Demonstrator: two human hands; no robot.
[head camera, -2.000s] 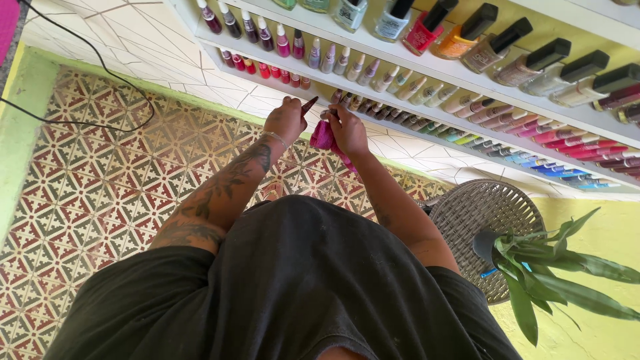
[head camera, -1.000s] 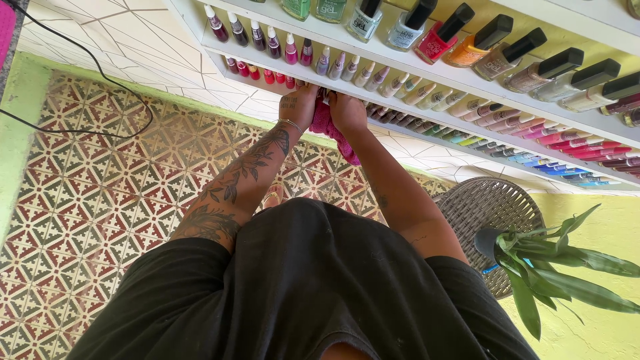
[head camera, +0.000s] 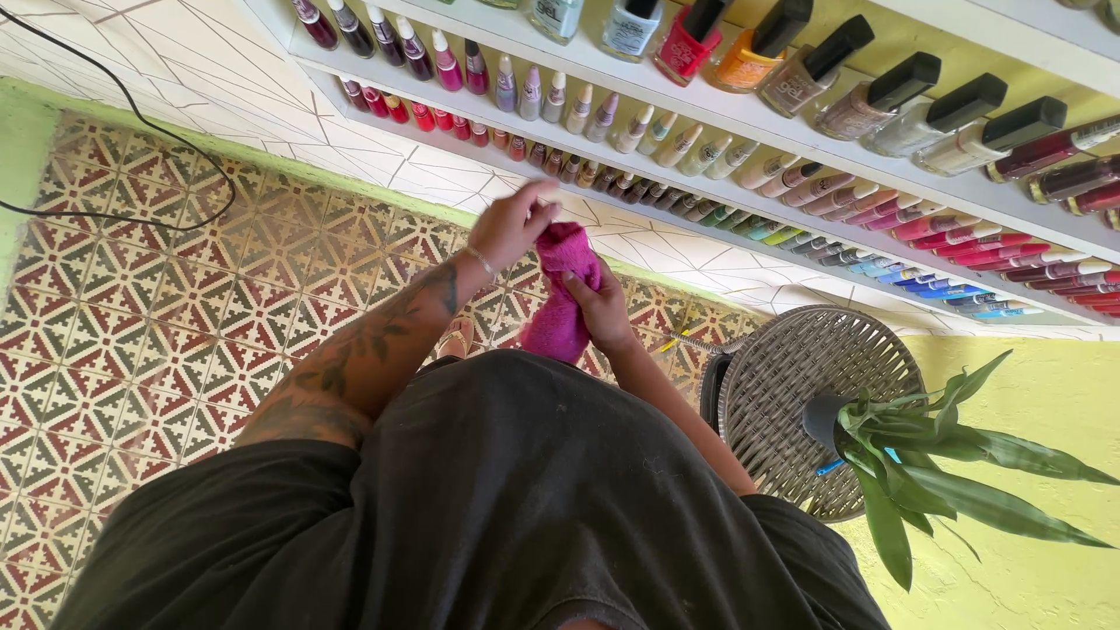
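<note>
My right hand (head camera: 602, 306) grips a magenta cloth (head camera: 564, 293), which hangs bunched in front of my body, below the lower shelf. Just left of the cloth's top is my left hand (head camera: 514, 226), slightly blurred, with fingers partly curled; whether it holds anything cannot be told. Beyond both hands stand rows of nail polish bottles: small dark and pink ones (head camera: 444, 61) on the middle shelf, red and brown ones (head camera: 420, 116) on the lowest row, and larger black-capped ones (head camera: 748, 54) on the shelf above.
The white shelf edge (head camera: 612, 157) runs diagonally across the view, close beyond my hands. At right, a round woven table (head camera: 770, 385) bears a potted plant (head camera: 945, 437) with long leaves. A black cable (head camera: 131, 101) loops at upper left over the wall and patterned tile floor.
Both hands have drawn back from the lowest shelf row, where they were a second ago. The magenta cloth has come back with my right hand and shows more fully.
</note>
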